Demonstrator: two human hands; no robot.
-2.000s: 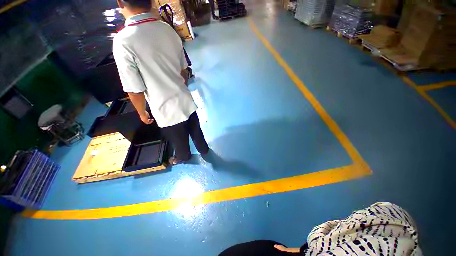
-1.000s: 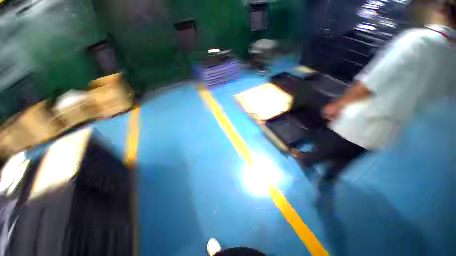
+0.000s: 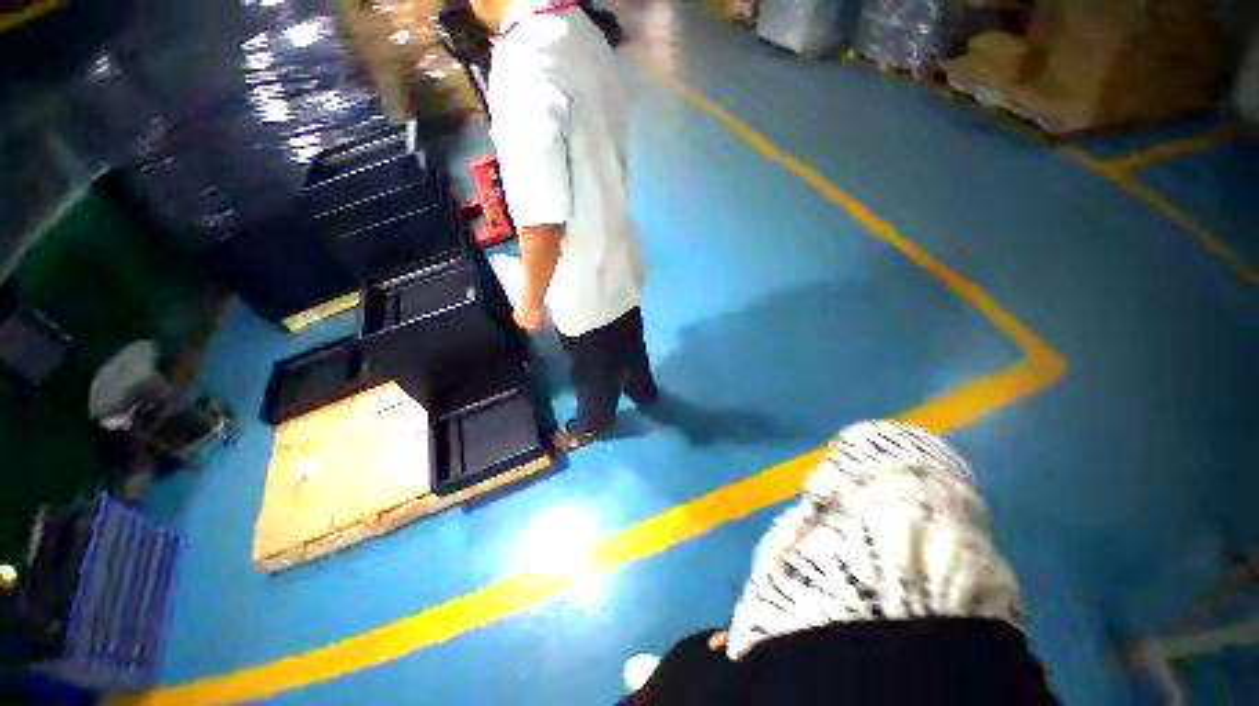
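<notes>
No work item is in reach. Nearest ahead is a low pallet with a pale tan sheet top (image 3: 345,462). Black rimmed housings (image 3: 486,441) lie at its right and far edges, and more are stacked behind. A patterned black-and-white sleeve (image 3: 877,538) bulges at the lower right. Only a small patch of skin, likely my right hand (image 3: 718,640), shows at the sleeve's left end; its fingers and any hold are hidden. My left hand is not in view.
A person in a white shirt (image 3: 573,179) stands at the pallet's right. A red pallet jack (image 3: 490,203) is behind. Shiny wrapped stacks (image 3: 207,111) stand beyond. A stool (image 3: 131,379) and blue-purple crate (image 3: 124,586) are left; cartons (image 3: 1105,62) are far right.
The view swung left to the green wall and cartons, then back to the pallet. The other person now stands further right of the housings. The patterned sleeve is back in view.
</notes>
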